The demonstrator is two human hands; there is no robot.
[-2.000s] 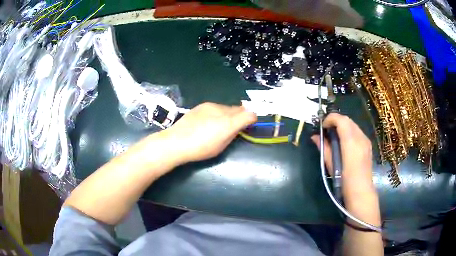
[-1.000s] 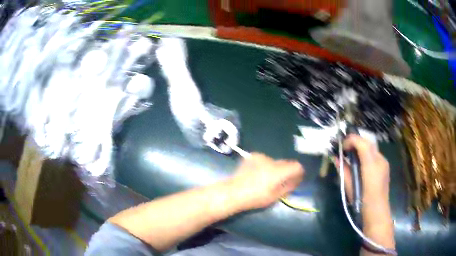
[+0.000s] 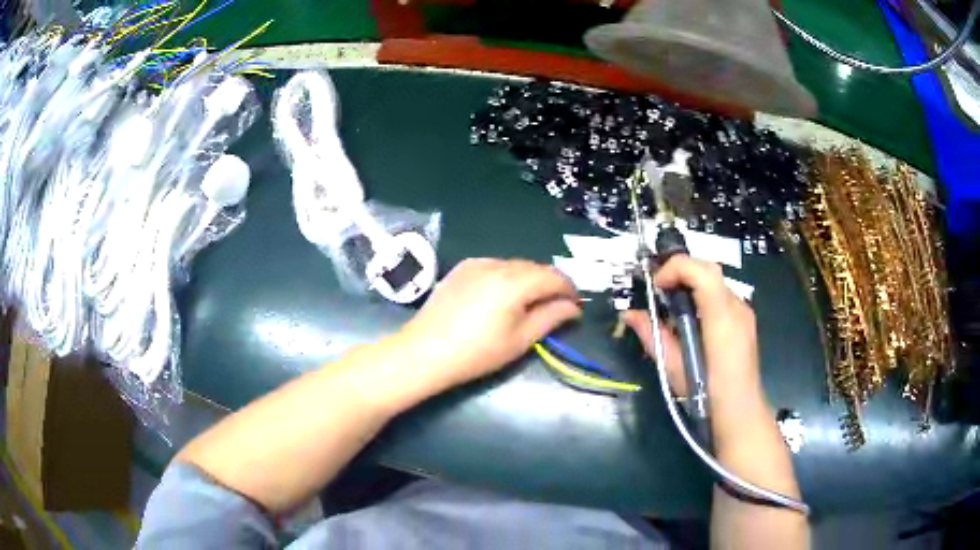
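Note:
My left hand (image 3: pixel 489 317) grips the white power cord near its wire ends; the blue and yellow-green wires (image 3: pixel 586 376) stick out to the right below its fingertips. The cord's bagged coil (image 3: pixel 320 177) and round white plug (image 3: pixel 403 269) lie up and left of that hand. My right hand (image 3: pixel 704 333) holds the black pen-like soldering iron (image 3: pixel 685 349), tip pointing up toward the black switches, with a grey-white lead trailing down. Its thumb and finger are by a small dark part at the tape; whether they pinch it is unclear. White tape strips (image 3: pixel 586 274) lie between the hands.
A heap of black switches (image 3: pixel 570 134) lies behind the tape. Brass strips (image 3: pixel 876 279) are piled at right. Bagged white cords (image 3: pixel 97 215) fill the left. A translucent hood (image 3: pixel 704 54) hangs above a red-orange bar (image 3: pixel 462 56). A small black-and-white part (image 3: pixel 790 430) lies right of my right forearm.
The camera view has shifted. The wire ends now point down-right, away from the tape, where they earlier lay beside the brass-coloured pegs. Both hands keep their holds.

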